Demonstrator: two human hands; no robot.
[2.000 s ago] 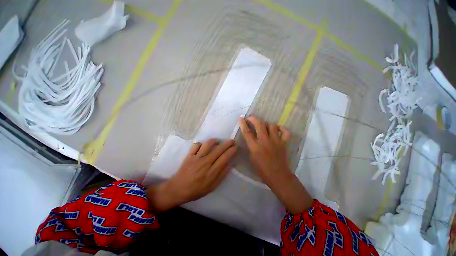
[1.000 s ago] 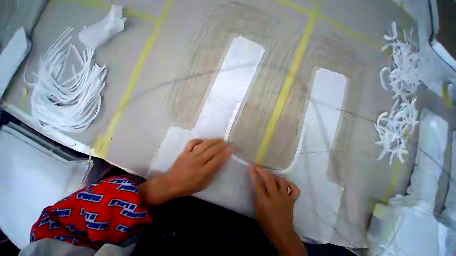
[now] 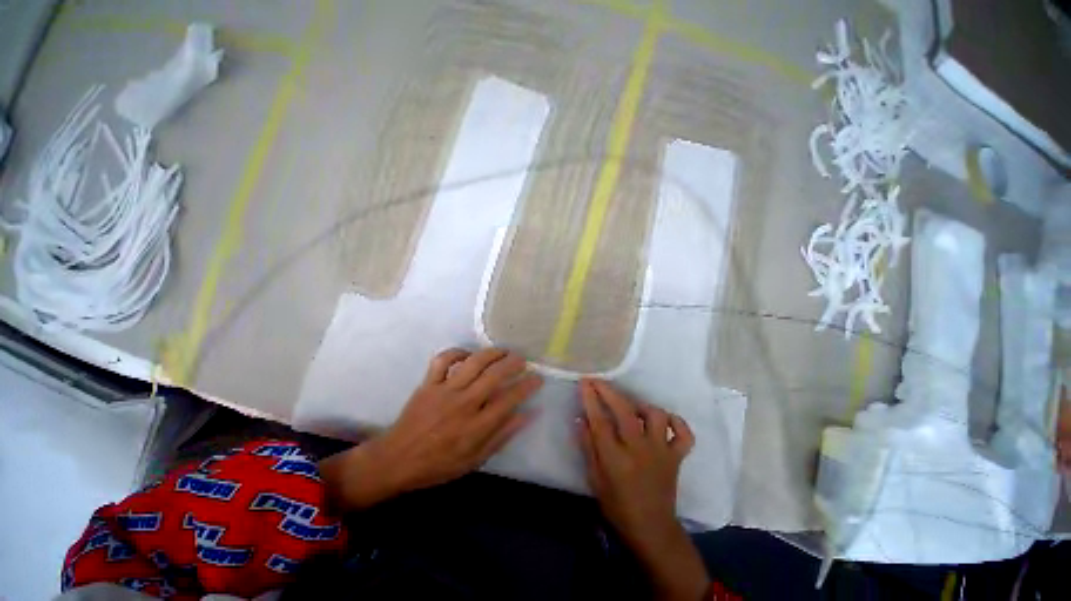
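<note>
The white garment panel (image 3: 388,340) lies flat in front of me, its two straps pointing away with a U-shaped neckline between them. A narrow white strip (image 3: 635,335) follows the neckline edge around the U. My left hand (image 3: 452,417) lies flat on the panel with its fingertips at the bottom left of the curve. My right hand (image 3: 634,458) rests with its fingertips on the strip at the bottom of the curve, right of my left hand. Both hands press down and hold nothing.
A bundle of long white strips (image 3: 100,235) and a crumpled white cloth (image 3: 173,80) lie at the left. Short curly strips (image 3: 863,153) are piled at the right. Finished panels (image 3: 940,493) with a glue bottle (image 3: 836,487) lie lower right. Yellow tape (image 3: 605,188) crosses the table.
My right hand has moved from the left side of the neckline down to its bottom. The panel's right part, earlier folded or hidden, now shows flat. The view has shifted rightward.
</note>
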